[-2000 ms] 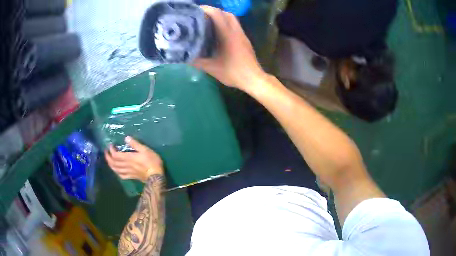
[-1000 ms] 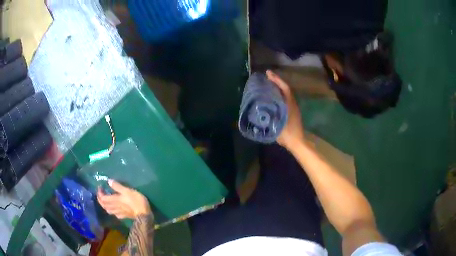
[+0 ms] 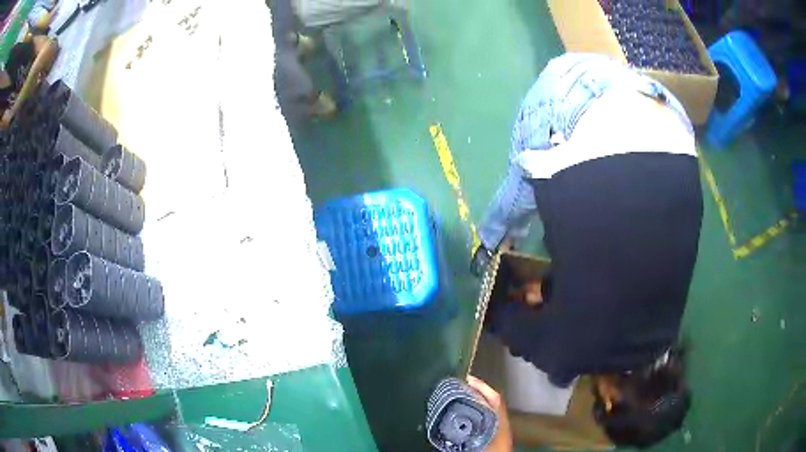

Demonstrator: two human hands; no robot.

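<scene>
My right hand [image 3: 495,413] is at the bottom edge, partly cut off, holding a short nested stack of dark ribbed housings [image 3: 461,422]. The open cup end with its round boss faces me, and the stack is beside the near end of an open carton [image 3: 477,344]. My left hand is not in view. Several more stacks of housings [image 3: 115,282] lie piled along the left side of the bench.
Bubble wrap [image 3: 239,265] covers the green bench [image 3: 327,406]; a cable [image 3: 265,406] lies at its near end. A blue stool [image 3: 380,252] stands beside it. A person [image 3: 619,256] bends over the open carton. A filled carton [image 3: 703,88] stands at the upper right.
The view has swung up along the bench, showing the blue stool and the whole bent person. My right hand and the stack are lower in view; my left hand has left the picture.
</scene>
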